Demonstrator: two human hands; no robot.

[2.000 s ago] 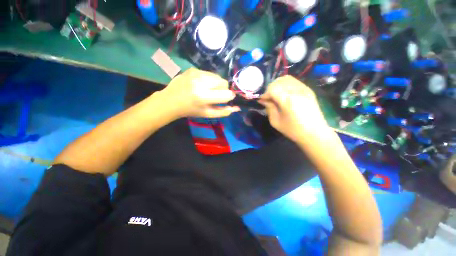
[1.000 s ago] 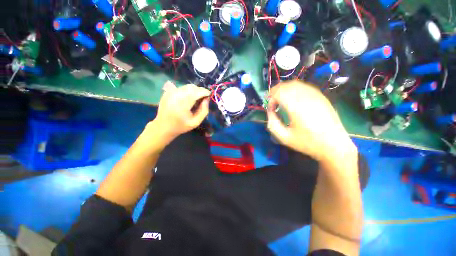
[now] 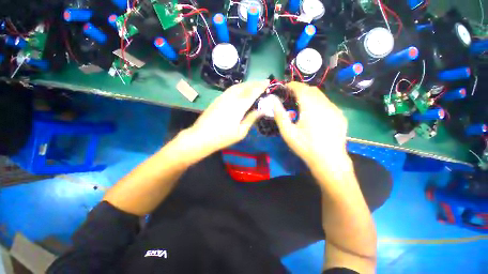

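A black speaker housing (image 3: 267,127) is held between my two hands at the near bench edge. A round silver-white driver (image 3: 269,105) sits in it, partly covered by my fingers. The red-pink end of a blue cell (image 3: 292,115) shows beside my right fingers. Thin red and white wires (image 3: 276,85) stick out at its far side. My left hand (image 3: 231,113) grips the housing's left side. My right hand (image 3: 313,119) grips its right side, with the thumb near the driver. The rest of the housing is hidden by my fingers.
Another housing with a driver (image 3: 225,56) stands just beyond my left hand. A flat beige strip (image 3: 187,91) lies near the bench edge (image 3: 144,101). Green boards (image 3: 397,104) and blue cells lie to the right. A blue stool (image 3: 69,140) and a red stool (image 3: 246,166) are below.
My hands have closed in around the housing from both sides; before, they were apart with wires at the fingertips. The housing is turned, its cell now at the right. The beige strip is uncovered.
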